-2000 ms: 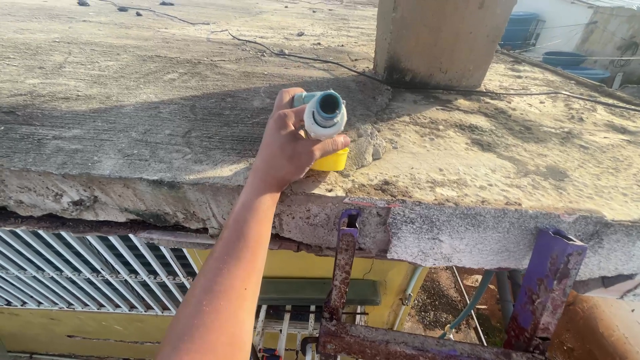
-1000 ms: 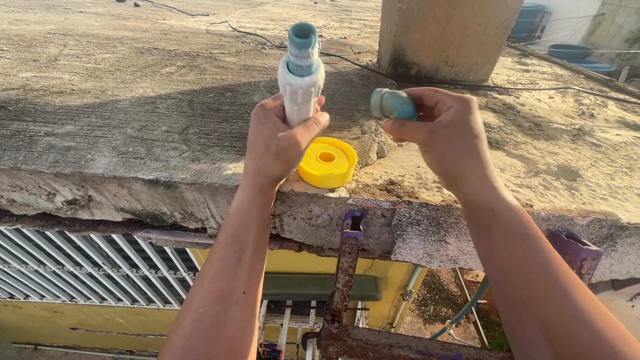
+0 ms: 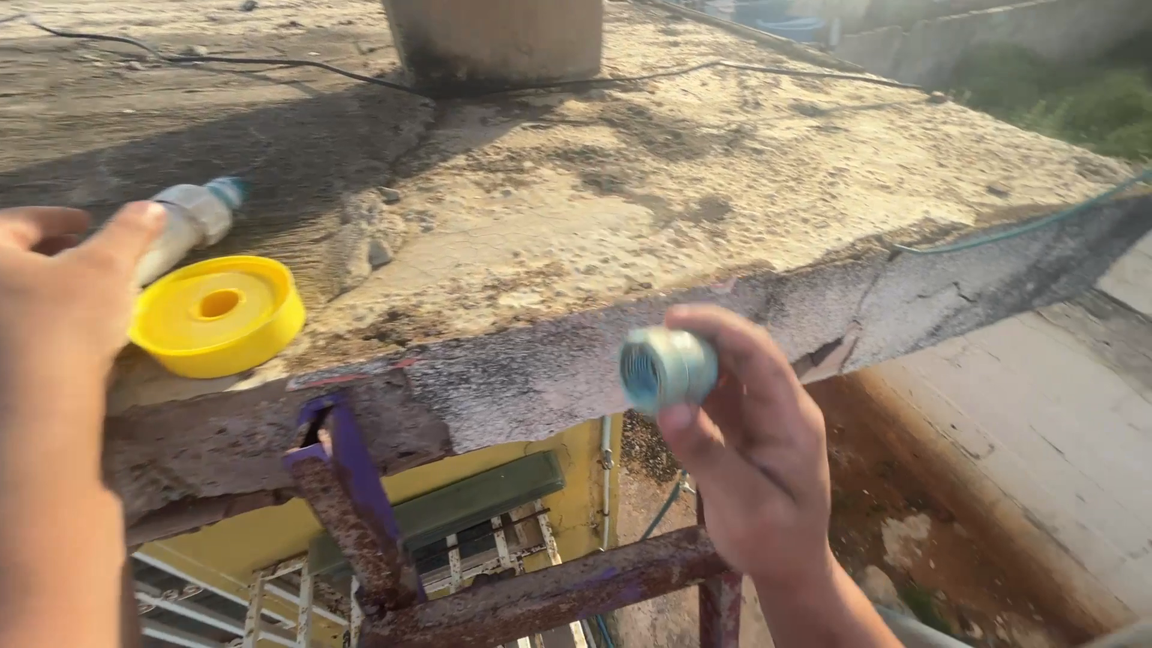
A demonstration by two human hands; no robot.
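My right hand (image 3: pixel 756 441) holds a blue-green threaded pipe fitting (image 3: pixel 668 369) between thumb and fingers, its open end turned left, just beyond the slab's edge. At the far left my left hand (image 3: pixel 72 270) has its thumb and fingers around a white plastic pipe fitting (image 3: pixel 184 225) with a blue-green end, low over the concrete; whether the fitting touches the slab is unclear. A round yellow plastic spool (image 3: pixel 220 315) with a central hole lies flat near the edge, beside my left hand.
The concrete slab (image 3: pixel 540 225) ends in a rough edge above a drop. A rusty purple metal ladder (image 3: pixel 360 513) leans at that edge. Behind stand a concrete pillar (image 3: pixel 495 40) and a black cable (image 3: pixel 297 63). A thin green hose (image 3: pixel 1017 236) crosses the edge at right.
The view has swung right. My right hand came into view holding the blue-green fitting. The white fitting, upright in my left hand one second ago, is now tilted low at the far left.
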